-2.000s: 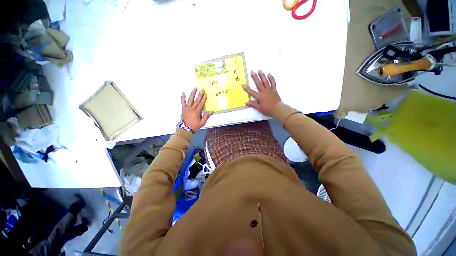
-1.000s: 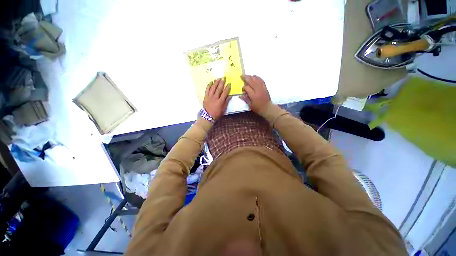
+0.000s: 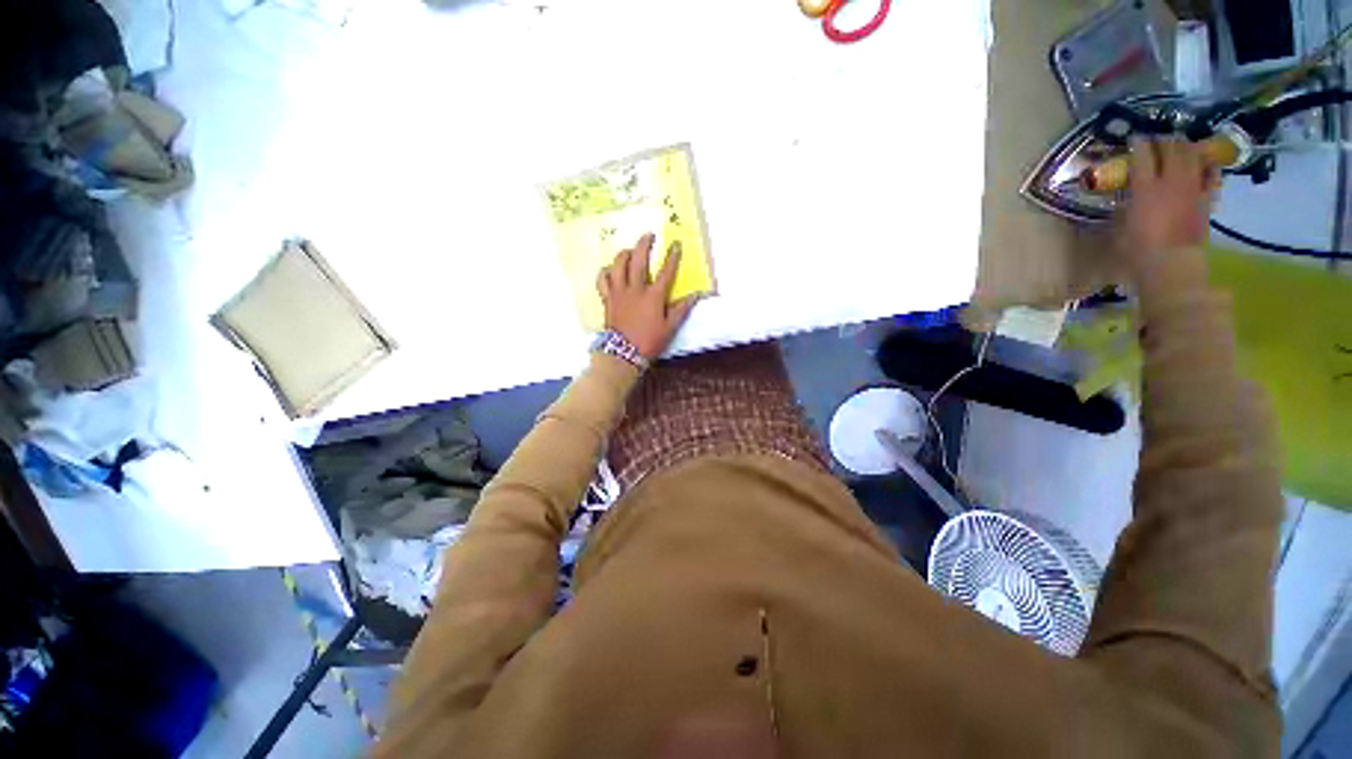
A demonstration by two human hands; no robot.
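Observation:
The yellow card template (image 3: 630, 215) lies on a beige fabric panel (image 3: 703, 245), whose rim shows around the card, near the table's front edge. My left hand (image 3: 641, 304) lies on the lower part of the card with its fingers apart, pressing it flat. My right hand (image 3: 1168, 193) is closed around the orange-tan handle of the steam iron (image 3: 1071, 174), which sits on the brown pad at the right. A pile of pressed beige pieces (image 3: 307, 329) lies on the table at the left.
Scissors with red and orange-yellow loops (image 3: 857, 15) lie at the far edge of view. A grey metal plate (image 3: 1106, 63) is beside the iron. Cloth bundles (image 3: 111, 126) are at far left. A white fan (image 3: 1008, 578) stands below the table. Yellow-green cloth (image 3: 1290, 378) hangs at right.
My right hand has left the panel's edge and moved right onto the iron's handle. My left hand stays on the card. The view has shifted slightly.

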